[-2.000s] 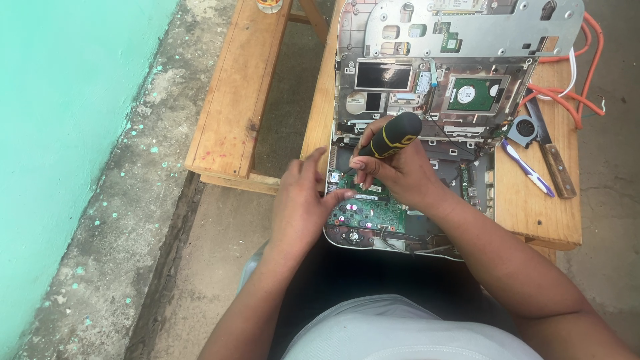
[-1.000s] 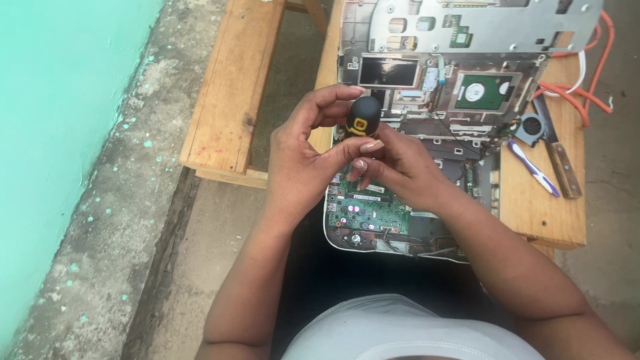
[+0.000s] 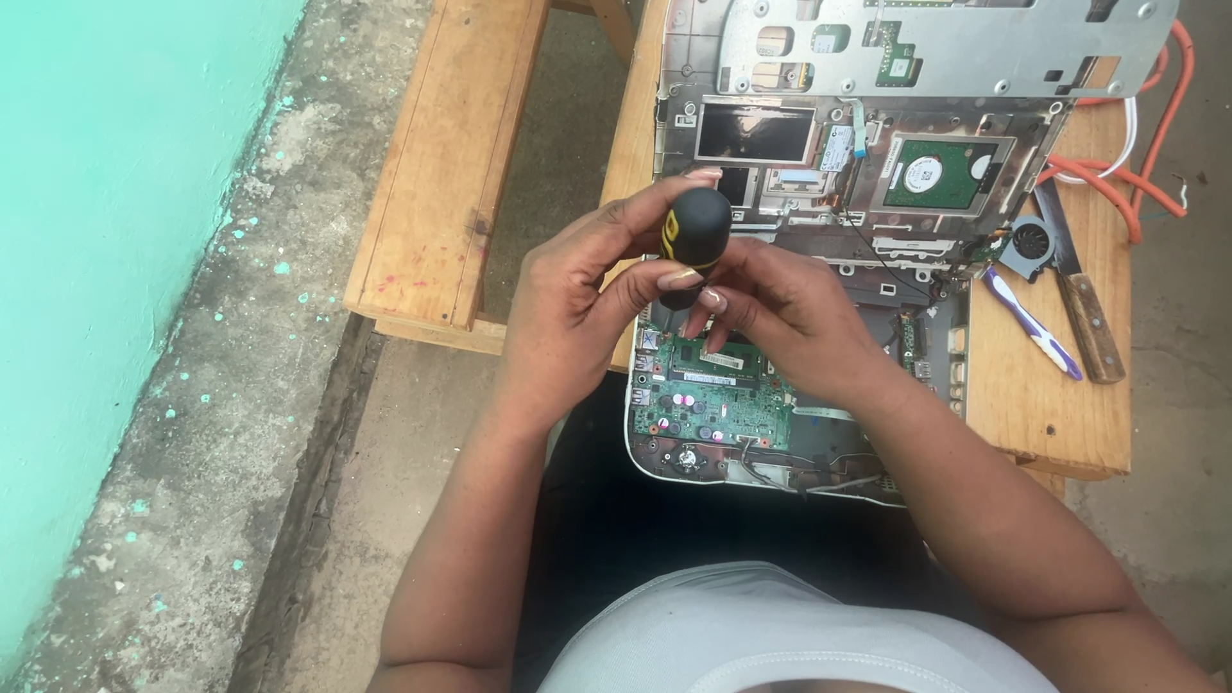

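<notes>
A screwdriver with a black and yellow handle stands roughly upright over an opened laptop. My left hand grips its handle between thumb and fingers. Close beside it, my right hand has its thumb and fingertips near the lower end of the handle; whether they hold the shaft is hard to tell. Below both hands lies the laptop's green circuit board, with a memory module on it. The screwdriver's tip is hidden. Behind, the laptop's other casing part carries a hard drive.
On the wooden table, to the right, lie a small cooling fan, a white and purple toothbrush and a knife with a wooden handle. An orange cable loops behind them. A wooden bench stands at the left.
My left hand has gone from the circuit board's edge up to the screwdriver handle. My right hand, earlier around the handle, has shifted down to its lower end.
</notes>
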